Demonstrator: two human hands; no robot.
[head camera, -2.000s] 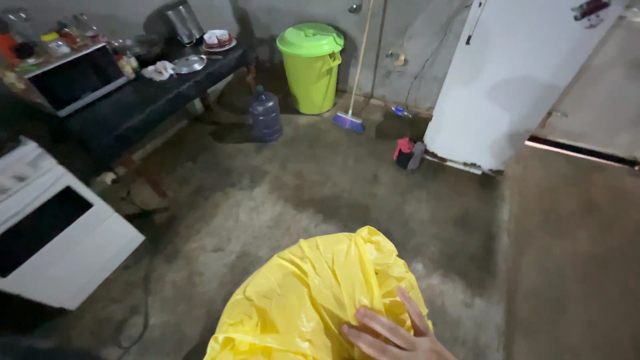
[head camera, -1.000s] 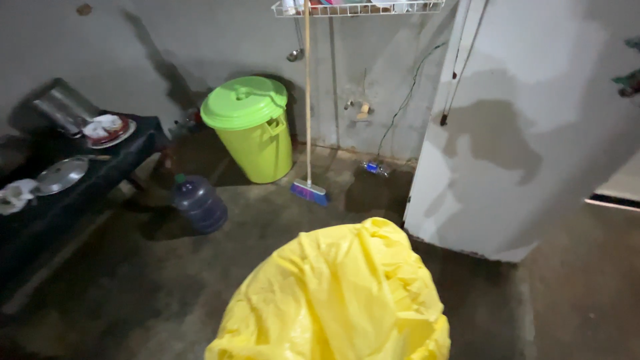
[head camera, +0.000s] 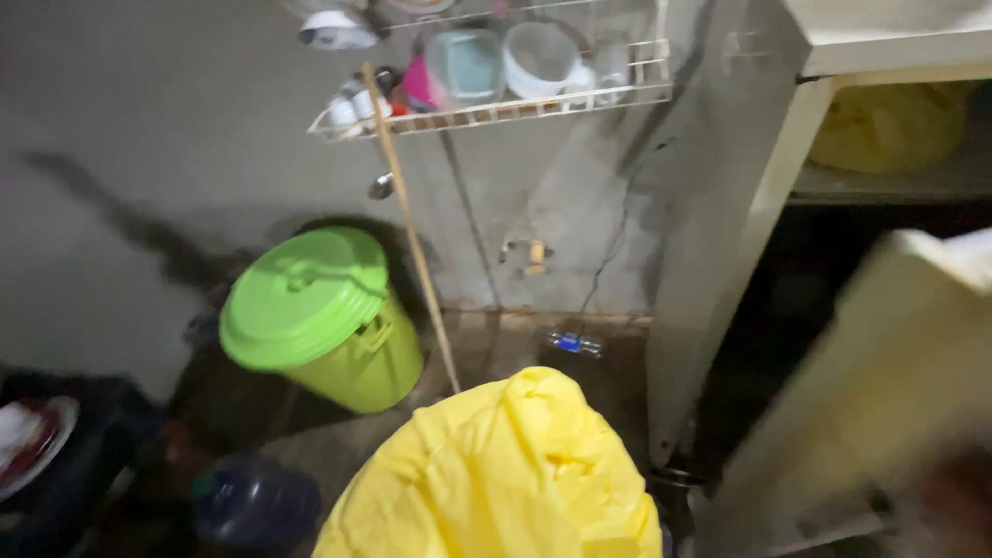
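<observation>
A bulky bundle in yellow plastic (head camera: 496, 480) fills the lower middle of the head view, close to me. My left hand is not visible; whether it supports the bundle from beneath is hidden. A blurred reddish-brown shape at the lower right edge looks like my right hand (head camera: 957, 496), beside the open door (head camera: 860, 372) of a white refrigerator (head camera: 697, 256). Its fingers and any grip cannot be made out. Inside the cabinet, another yellow plastic-wrapped thing (head camera: 891, 128) lies on the upper shelf, above a dark space.
A green lidded bin (head camera: 310, 302) stands by the wall, near a wooden broom handle (head camera: 415, 240). A wire dish rack (head camera: 496, 116) hangs above. On the floor are a clear plastic bottle (head camera: 573, 342) and a large water jug (head camera: 256, 500). A dark table (head camera: 85, 465) is at left.
The refrigerator door, closed one second ago, now stands open and shows the yellow thing inside. My right hand, on the bundle two seconds ago, has left it. The view has moved closer to the wall.
</observation>
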